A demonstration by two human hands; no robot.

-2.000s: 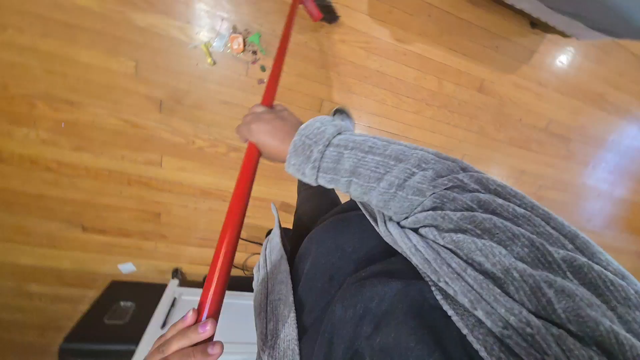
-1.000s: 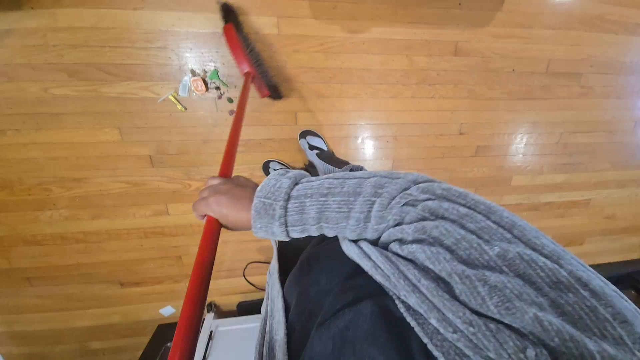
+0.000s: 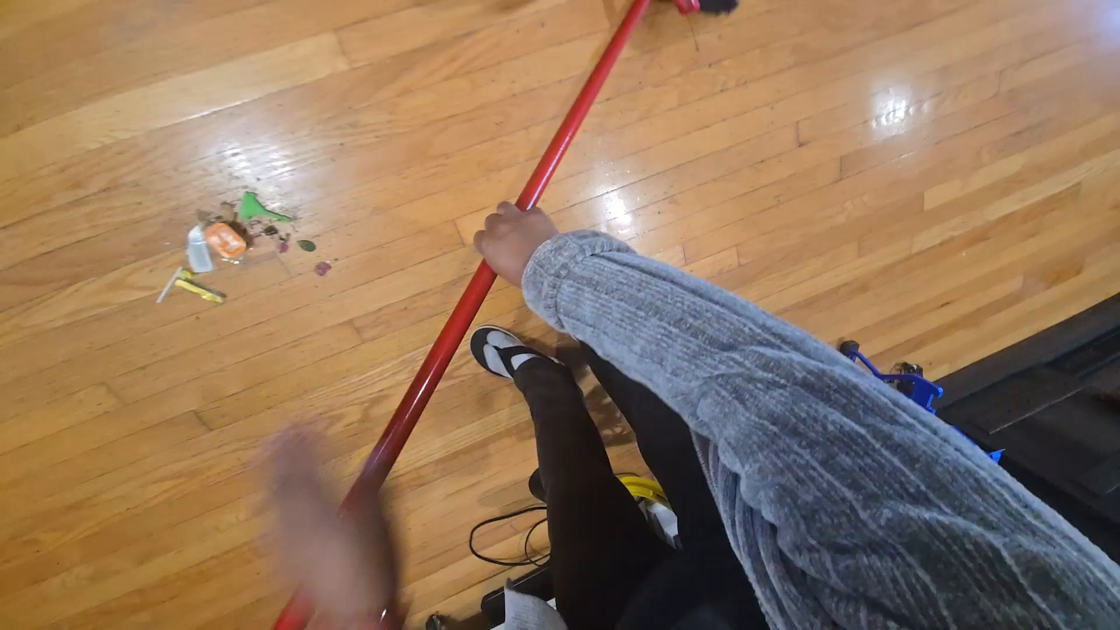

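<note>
My right hand (image 3: 514,242), in a grey ribbed sleeve (image 3: 700,350), is closed around the red handle of a broom (image 3: 442,350). The handle runs from the bottom left to the top, where part of the red broom head (image 3: 688,4) with dark bristles (image 3: 719,6) shows at the frame edge. My left hand (image 3: 331,534) is blurred over the lower handle; whether it grips is unclear. To the left on the wooden floor lie an orange item (image 3: 226,241), a green plastic piece (image 3: 259,207), a clear plastic piece (image 3: 199,249), a yellow item (image 3: 199,287) and small dark debris (image 3: 271,231).
A foot in a black-strapped sandal (image 3: 503,352) stands beside the handle. Black cable (image 3: 499,560) lies near my legs at the bottom. A blue-framed object (image 3: 914,385) and a black surface (image 3: 1050,394) are at the right.
The broom head has moved away from beside the debris to the upper right. My left hand, out of view a second ago, is now visible at the lower left. The view has shifted.
</note>
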